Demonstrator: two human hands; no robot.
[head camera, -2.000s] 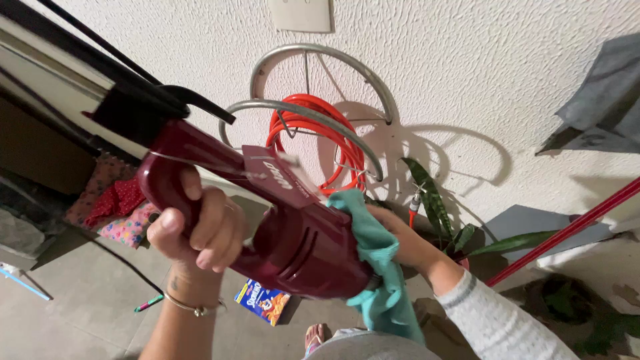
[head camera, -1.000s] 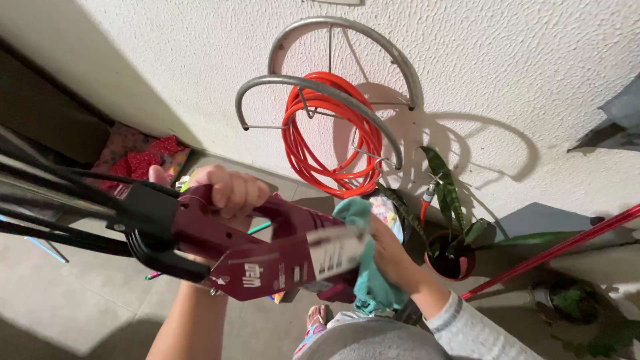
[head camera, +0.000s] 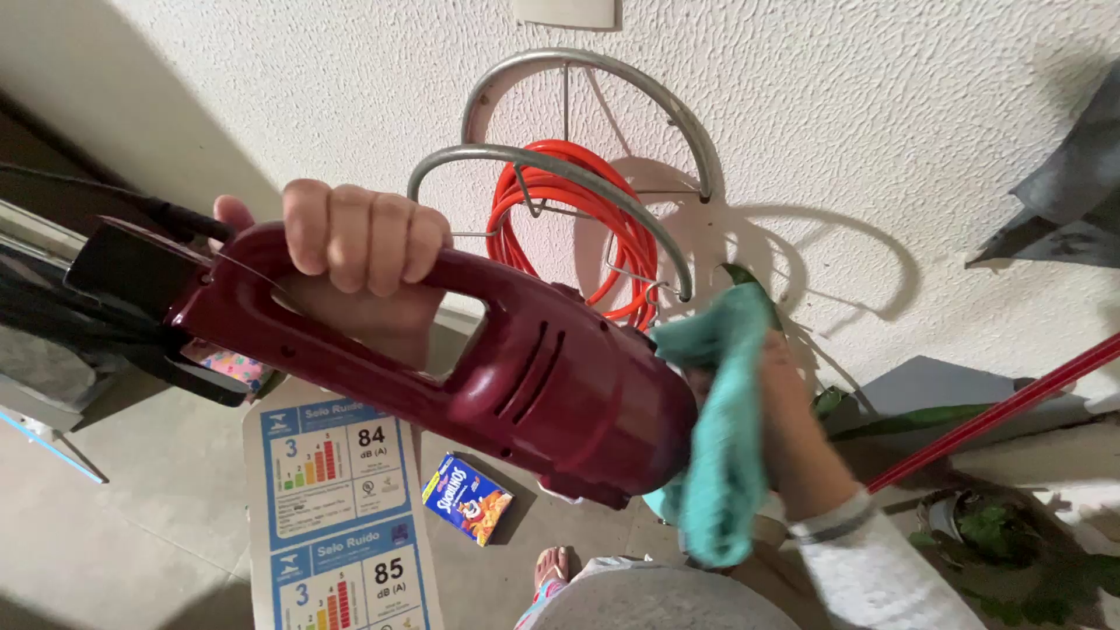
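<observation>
My left hand (head camera: 363, 249) is closed around the handle of a dark red upright vacuum cleaner (head camera: 560, 385), held tilted across the view. Black fittings and a cord (head camera: 140, 289) are at its handle end on the left. A teal cloth (head camera: 726, 420) is in my right hand (head camera: 787, 420), beside the vacuum's rounded end; the cloth is blurred and hides most of the fingers. Below the handle hangs a printed card tag (head camera: 337, 516) with blue panels and bar charts.
A metal wall rack (head camera: 569, 157) holds a coiled orange hose (head camera: 569, 175) on the textured wall. A cereal box (head camera: 466, 499) lies on the floor near my foot (head camera: 551, 564). A red pole (head camera: 997, 411) slants at right above a potted plant (head camera: 997, 525). Grey fabric (head camera: 1063, 192) hangs at upper right.
The vacuum has turned in my left hand, so its vented side now shows and the tag hangs below it. The teal cloth has moved from around its end to beside it.
</observation>
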